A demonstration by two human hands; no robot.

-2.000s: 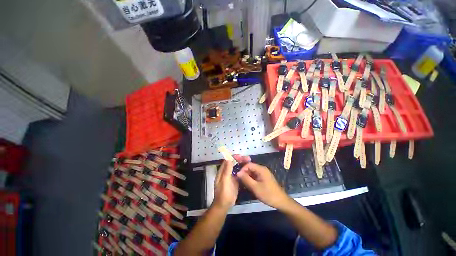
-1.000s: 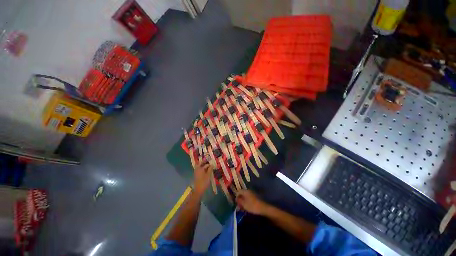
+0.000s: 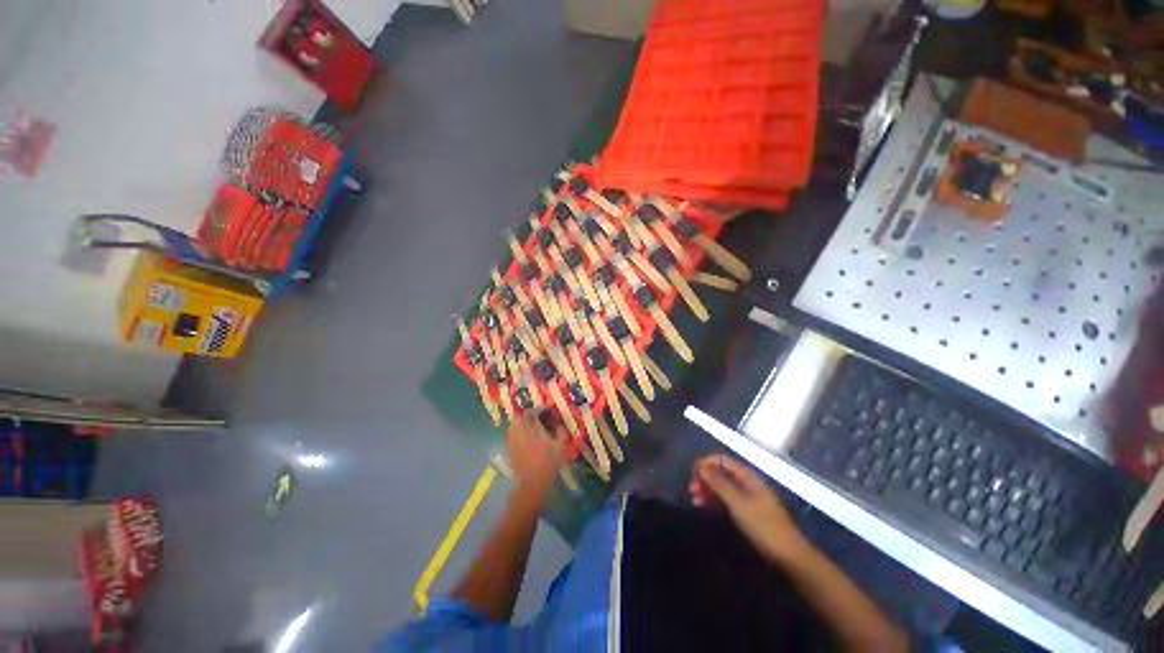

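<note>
A red-orange tray (image 3: pixel 462 362) filled with several rows of watches (image 3: pixel 558 334), dark square bodies on beige straps, lies on the green bench corner. My left hand (image 3: pixel 534 449) is at the tray's near edge, over the straps of the nearest watches; its fingertips are blurred, and whether it grips a watch cannot be told. My right hand (image 3: pixel 731 481) is off the tray, in front of the white keyboard-shelf edge, with its fingers curled; no watch shows in it.
Stacked empty red trays (image 3: pixel 717 109) stand behind the filled tray. To the right are the perforated plate (image 3: pixel 1008 300) with an orange-brown fixture (image 3: pixel 978 176) and the keyboard (image 3: pixel 957 466). A loaded trolley (image 3: pixel 301 236) and yellow box (image 3: pixel 192 306) stand on the floor at left.
The view has turned from the plate to the left tray. Over the last second my right hand has moved right, away from the tray edge; my left hand stays at the tray.
</note>
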